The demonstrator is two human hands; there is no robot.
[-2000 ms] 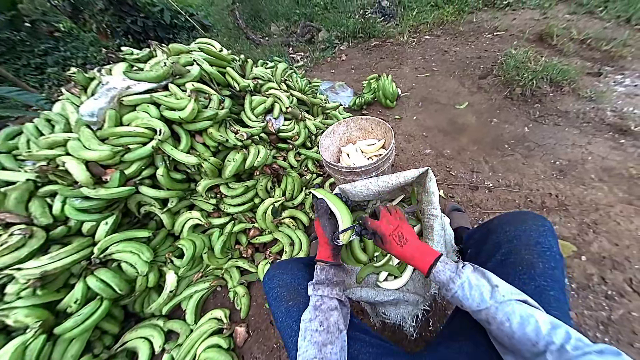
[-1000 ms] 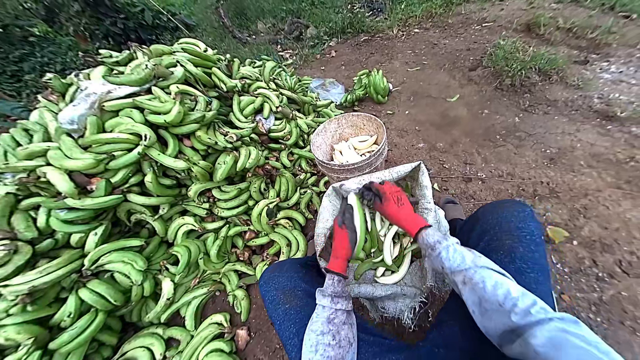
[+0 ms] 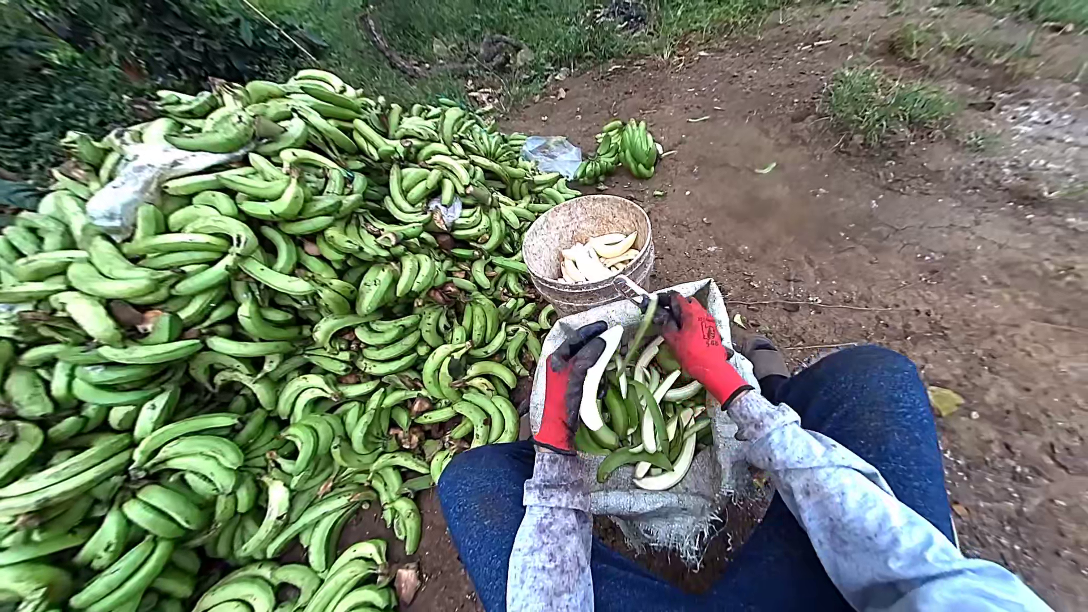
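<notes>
My left hand [image 3: 568, 387], in a red and black glove, holds a plantain [image 3: 597, 378] whose visible side is pale and peeled. My right hand [image 3: 699, 340], gloved alike, grips a small knife or peeler [image 3: 631, 290] with its metal end pointing up and left; a strip of green peel [image 3: 643, 330] hangs beside its fingers. Below both hands, green and white peels [image 3: 650, 421] fill an open woven sack [image 3: 722, 442] between my knees. Just beyond the sack, a stained bucket [image 3: 586, 293] contains several peeled plantains [image 3: 599, 257].
A large heap of green plantains [image 3: 280, 280] covers the left side, with plastic sheeting [image 3: 140, 183] on top. Behind the bucket are a clear plastic bag [image 3: 552, 156] and a green bunch [image 3: 637, 150]. Bare soil and a grass tuft [image 3: 884, 106] lie to the right.
The plantain in my left hand showed green skin two seconds ago; now a pale peeled side shows. My right hand has moved up from over the peels to the sack's far edge.
</notes>
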